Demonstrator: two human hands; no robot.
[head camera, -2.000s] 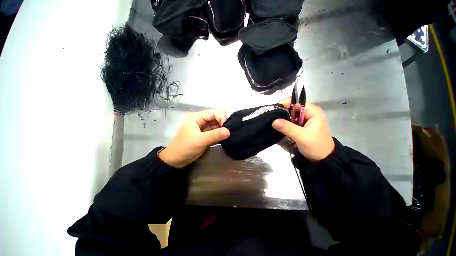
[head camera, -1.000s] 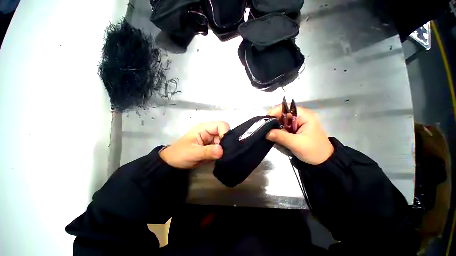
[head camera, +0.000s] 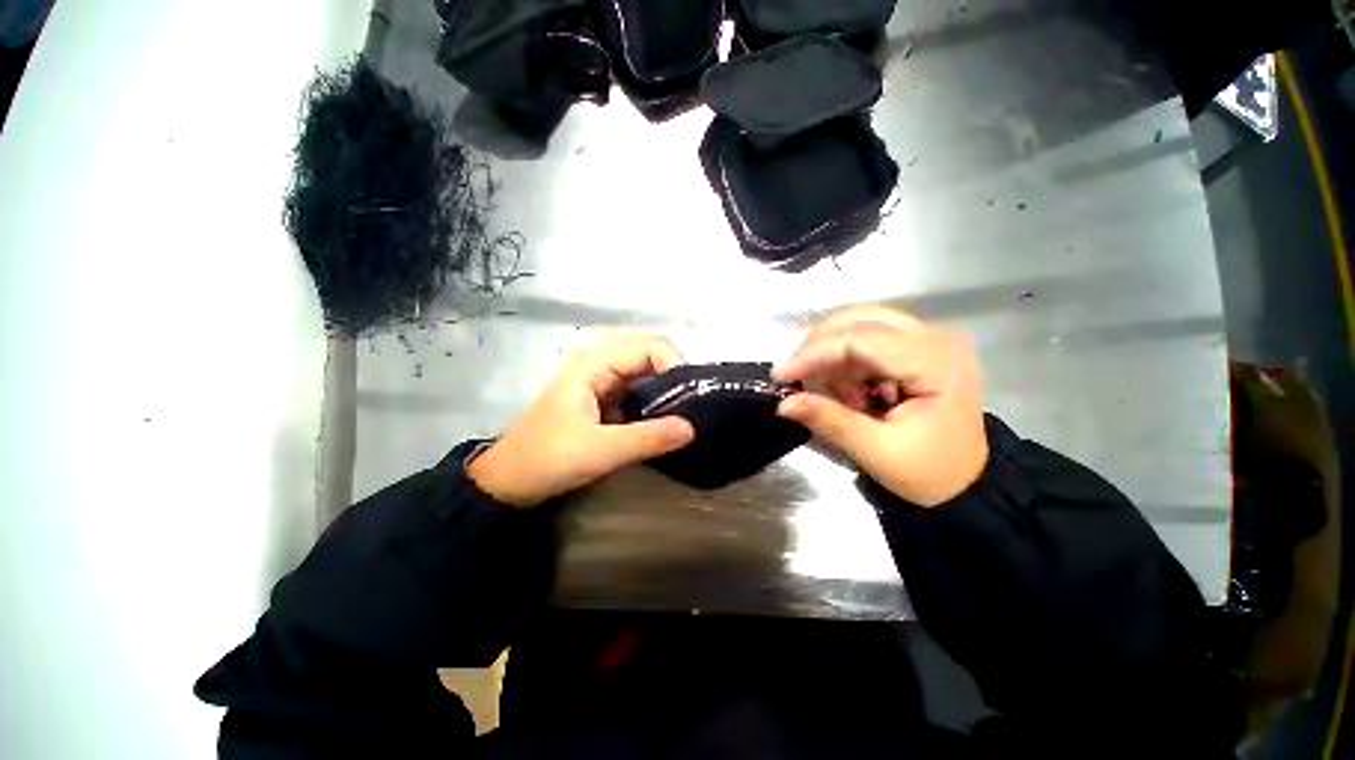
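Note:
A small black zippered pouch (head camera: 721, 440) is held between my two hands above the near part of the metal table. Its zipper line runs along the upper edge and catches the light. My left hand (head camera: 572, 423) grips the pouch's left end, thumb on the near face. My right hand (head camera: 892, 404) pinches the right end near the zipper with thumb and forefinger, its other fingers curled. The thread snips' blades do not show; a small dark reddish bit shows inside the right palm, too little to tell what it is.
A fuzzy black thread pile (head camera: 375, 204) lies at the left on the metal table (head camera: 1070, 356). Several black pouches stand at the far side; the nearest, an open pouch (head camera: 803, 186), has its flap raised. A white surface (head camera: 149, 416) is at left, cardboard (head camera: 1290, 549) at lower right.
The pouch has been turned so its zipper edge runs level across the top. The snips' blades, upright above my right hand before, no longer show. My right fingers have moved onto the zipper end.

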